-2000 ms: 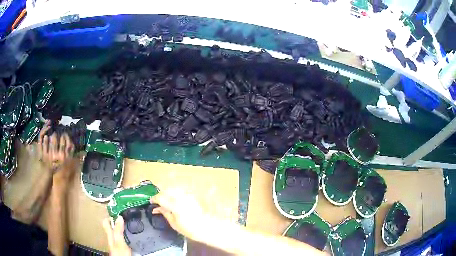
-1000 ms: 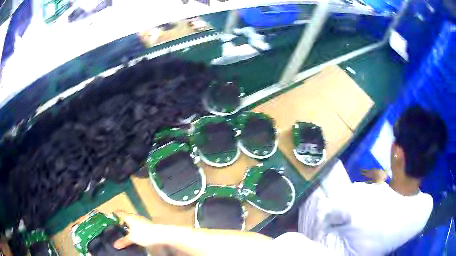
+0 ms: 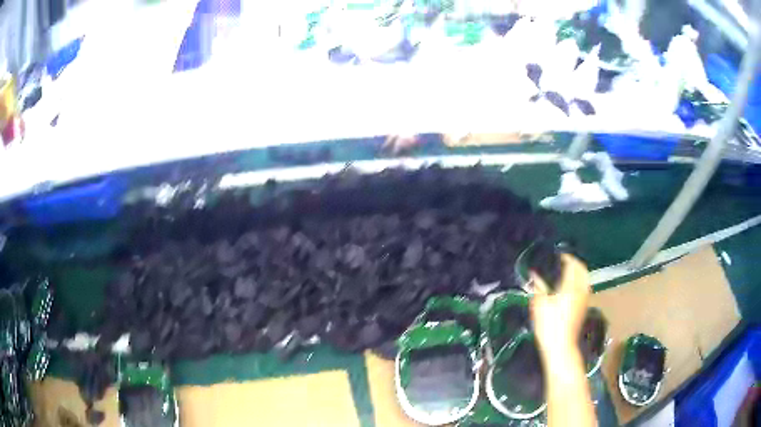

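Observation:
My right hand (image 3: 561, 293) is blurred and reaches up from the bottom edge at the right. Its fingers are closed on a small green shell (image 3: 527, 262) with a dark inside, beside the right end of the black parts heap. Below and left of the hand, several green shells with pale rims and dark inner trays overlap; the front left one (image 3: 438, 375) shows most fully. My wrist and forearm cover part of this group. My left hand is not in view.
A long heap of loose black parts (image 3: 325, 275) lies behind tan sheets (image 3: 267, 404). One shell (image 3: 642, 369) stands apart at right, another (image 3: 144, 400) at lower left. A slanting metal post (image 3: 688, 188), white scraps (image 3: 584, 188) and a bright upper shelf (image 3: 292, 92) are beyond.
The view has swung left and up. My right hand has left the shell at the front and is at the rear shell. The front shell and the person at right are out of view.

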